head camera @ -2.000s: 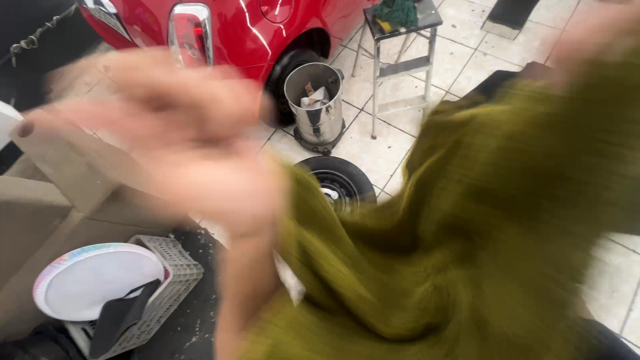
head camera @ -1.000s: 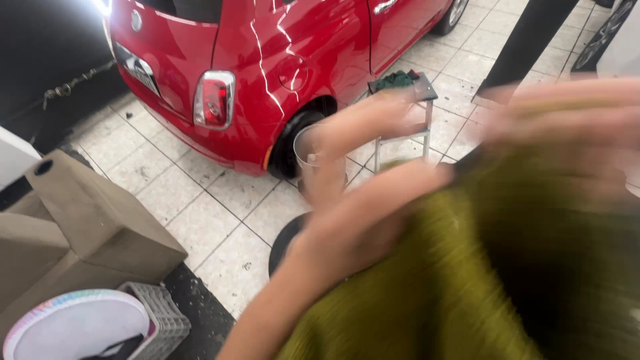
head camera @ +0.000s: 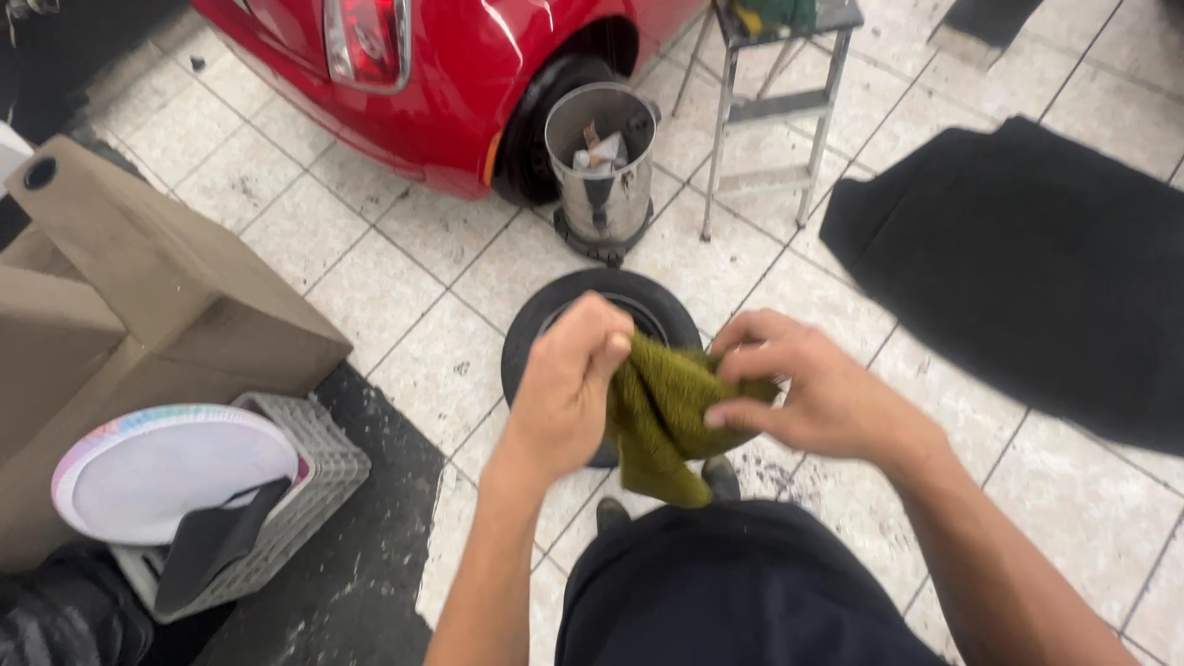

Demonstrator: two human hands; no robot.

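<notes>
An olive-green cloth (head camera: 680, 398), bunched and folded, hangs between my hands above a wheel with a tire (head camera: 532, 347) lying flat on the floor. My left hand (head camera: 573, 379) is closed on the cloth's upper left corner, thumb on top. At the cloth's right side, my right hand (head camera: 786, 384) has its fingers curled and spread around the fabric, slightly blurred; how firmly it grips is unclear. The cloth and my left hand cover part of the wheel.
Ahead are a red car (head camera: 444, 102), a metal bin (head camera: 601, 199) with litter and a step stool (head camera: 777, 111) bearing cloths. A black mat (head camera: 1008, 268) lies right. On the left are a brown padded piece (head camera: 213, 277) and a plastic crate (head camera: 314, 481) holding a white oval item (head camera: 176, 472).
The cloth was spread large and close to the camera; it is now bunched lower down between my hands. Both hands have come down, and the view has tilted downward since one second ago.
</notes>
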